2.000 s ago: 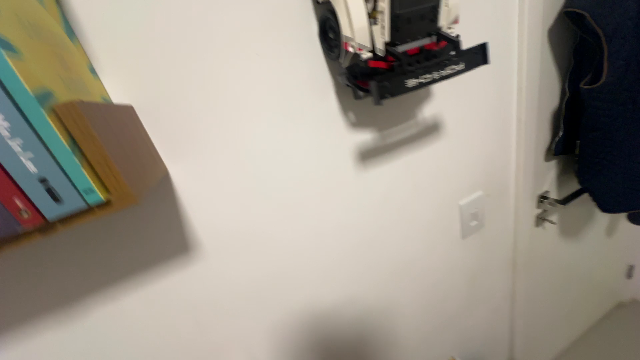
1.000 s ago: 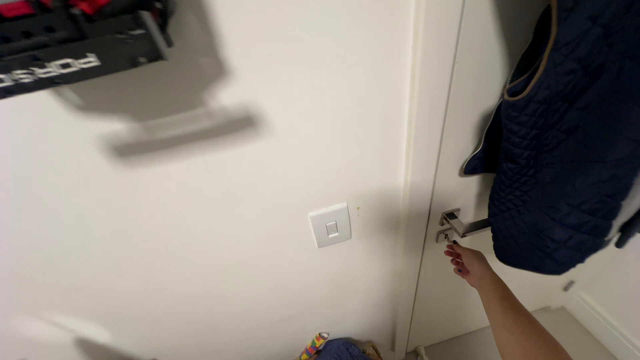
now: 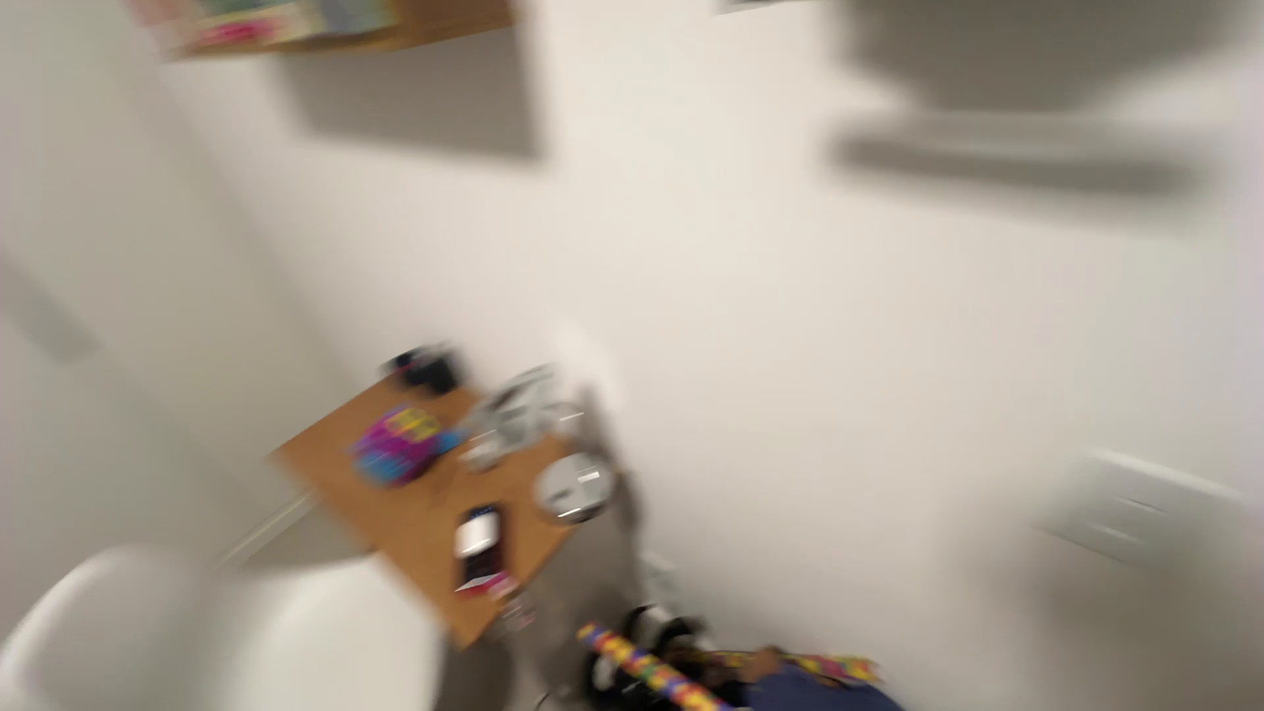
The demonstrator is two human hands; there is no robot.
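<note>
Neither of my hands is in view, so what they hold or touch cannot be seen. The view is blurred. A small wooden table (image 3: pixel 415 513) stands in the corner at lower left. On it lie a purple, yellow and blue item (image 3: pixel 398 446), a dark phone-like object (image 3: pixel 480 546), a round silvery object (image 3: pixel 575 488) and a black object (image 3: pixel 429 368) at the back. A white light switch (image 3: pixel 1145 507) is on the wall at right.
A white chair (image 3: pixel 336 632) stands before the table. A wooden shelf (image 3: pixel 454 22) with books hangs at upper left. Below, near the wall, lie a multicoloured patterned strip (image 3: pixel 652 668), dark items and blue cloth (image 3: pixel 820 689).
The view has swung left, away from the door. A hand that touched the lock below the door handle one second ago is out of view. The table and chair have come into view.
</note>
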